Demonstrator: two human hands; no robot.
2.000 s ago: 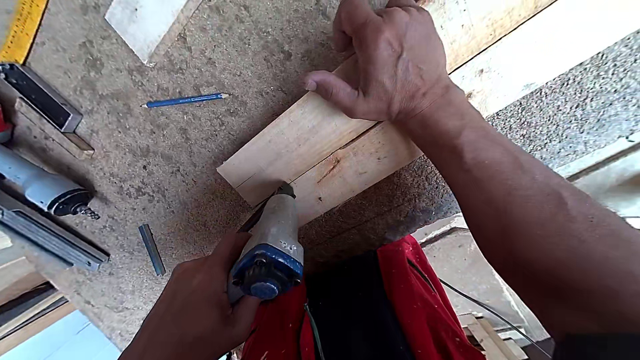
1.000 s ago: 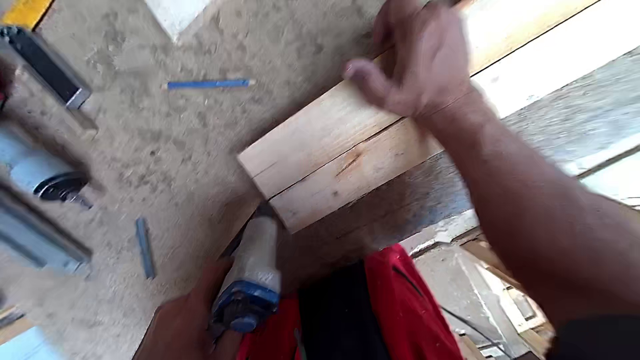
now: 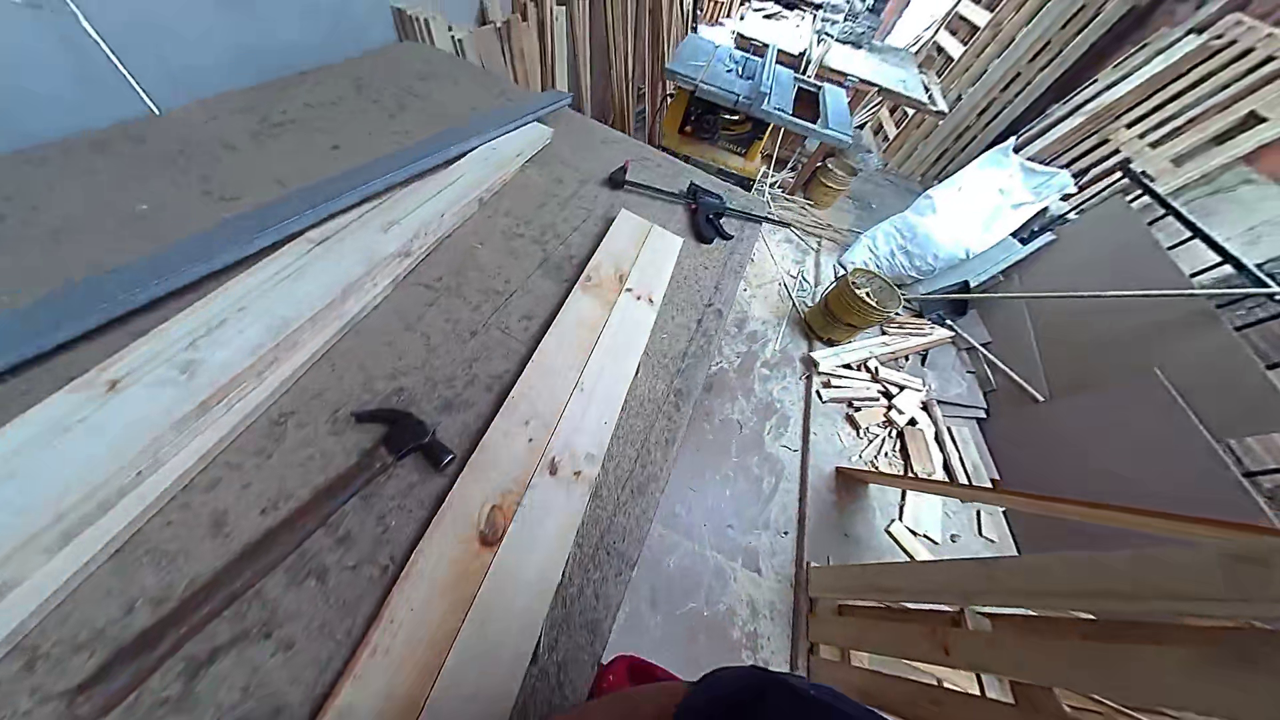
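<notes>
Neither of my hands shows now; only a bit of bare skin beside a dark sleeve and red cloth is visible at the bottom edge. Two pale wooden boards [image 3: 530, 470] lie side by side along the workbench, a thin seam between them and knots in their faces. To their left rests a claw hammer [image 3: 300, 530], its head toward the boards. A black bar clamp [image 3: 705, 208] lies past the boards' far end. Whatever my hands hold is out of view.
Longer boards [image 3: 270, 350] and a grey metal strip [image 3: 300, 225] lie at the left of the bench. A yellow table saw [image 3: 715, 130] stands beyond it. On the floor at the right are wood offcuts [image 3: 900, 400], a ribbed bucket [image 3: 853, 305], a white sack [image 3: 965, 215] and slatted wooden frames [image 3: 1000, 630].
The view has swung widely along the bench. Both hands and the blue-and-grey power tool, seen at the boards' near end before, are out of the picture.
</notes>
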